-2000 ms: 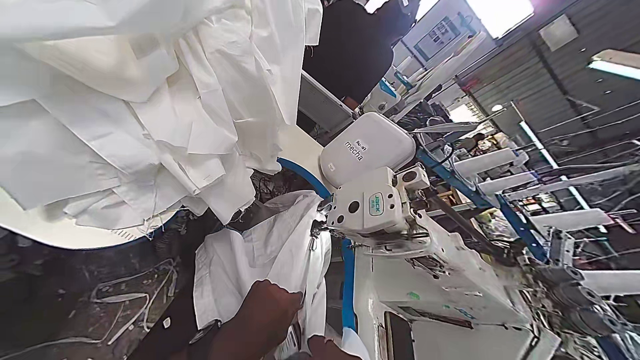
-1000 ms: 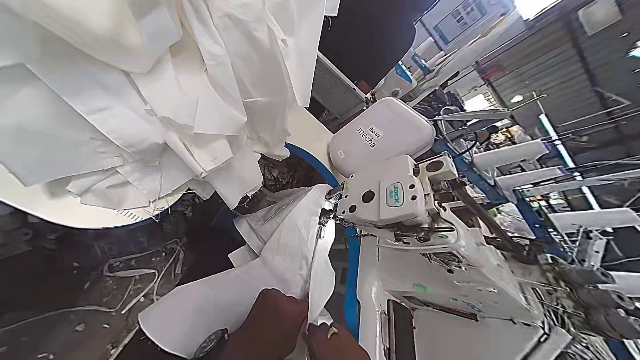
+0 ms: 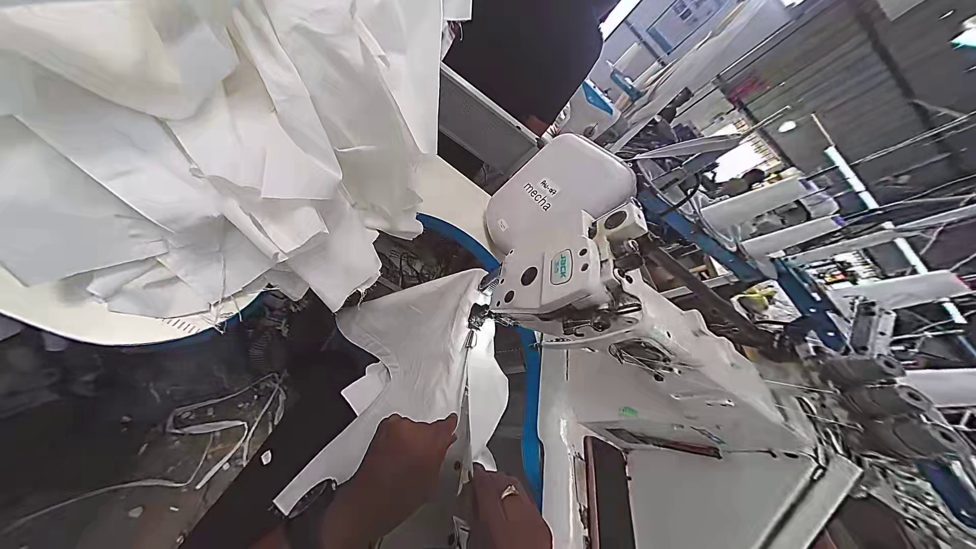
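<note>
A white fabric piece (image 3: pixel 412 343) hangs from the needle area of a Jack industrial sewing machine (image 3: pixel 549 282), lit by the machine's lamp. My left hand (image 3: pixel 404 465) grips the cloth below the needle, its fingers folded over the fabric. Close by on the right, my right hand (image 3: pixel 503 503), with a ring on one finger, pinches the edge of the same cloth. A dark round thing, perhaps a watch (image 3: pixel 311 497), shows at my left wrist. The cloth's far end lies under the presser foot area, where details are hard to make out.
A large heap of white cut fabric (image 3: pixel 229 168) covers the pale, blue-edged table (image 3: pixel 457 191) at upper left. Scraps and strips (image 3: pixel 221 431) lie on the floor at lower left. A person in dark clothing (image 3: pixel 526 53) is beyond the machine. Thread stands and other machines fill the right.
The cloth has shifted and spread differently below the needle. Both hands remain on it, closer together than two seconds ago.
</note>
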